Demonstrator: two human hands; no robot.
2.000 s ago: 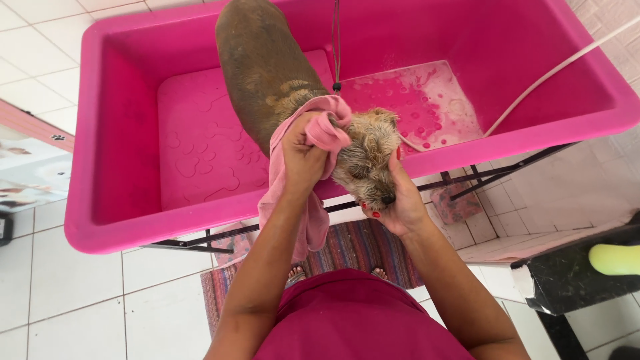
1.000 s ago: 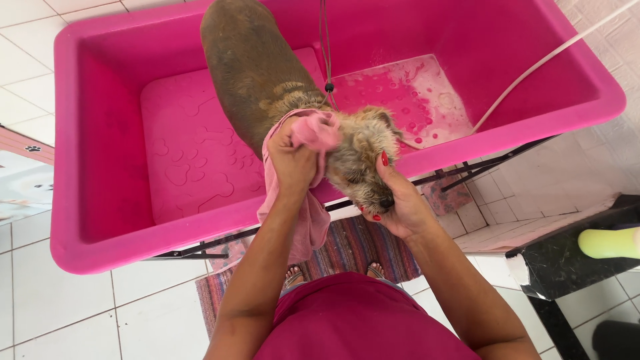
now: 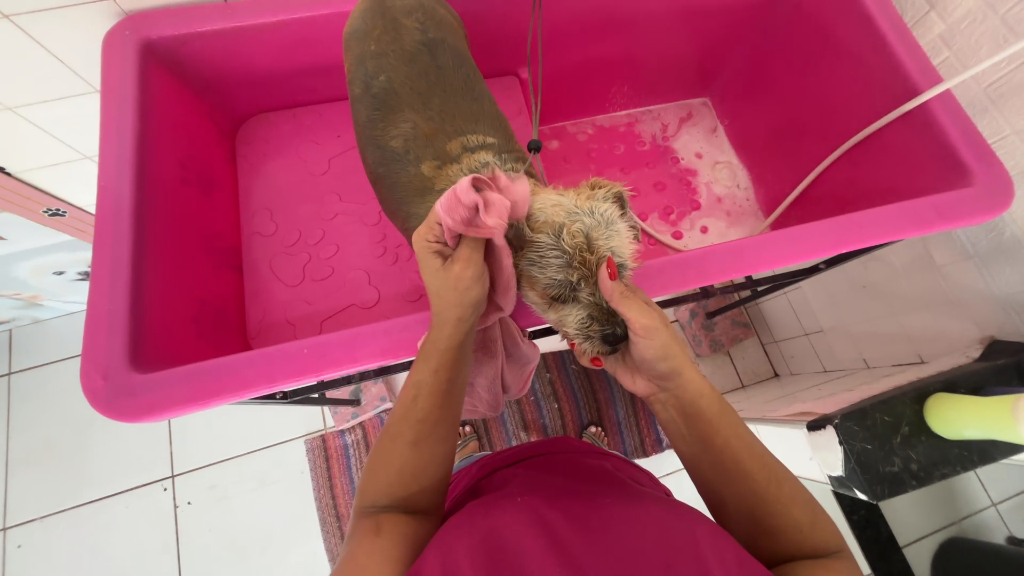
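Observation:
A dog (image 3: pixel 432 96) with a wet, scruffy head stands in a pink plastic tub, its muzzle over the front rim. My left hand (image 3: pixel 456 268) grips a pink cloth (image 3: pixel 488 208) against the side of the dog's head and neck; the cloth's lower part hangs outside the rim. My right hand (image 3: pixel 644 336) holds the dog's muzzle (image 3: pixel 596 328) from below and the right, the thumb on its cheek. A thin cord with a black bead (image 3: pixel 534 146) runs up from the dog's neck.
The pink tub (image 3: pixel 264 360) rests on a black metal frame (image 3: pixel 744 284). A pale hose (image 3: pixel 864 132) crosses its right rim. Below lies a striped woven rug (image 3: pixel 344 480). At the right, a yellow-green bottle (image 3: pixel 972 416) lies over a black shelf (image 3: pixel 872 432).
My left hand and the bunched cloth have moved slightly back from the dog's brow toward its ear and neck. The right hand stays at the muzzle.

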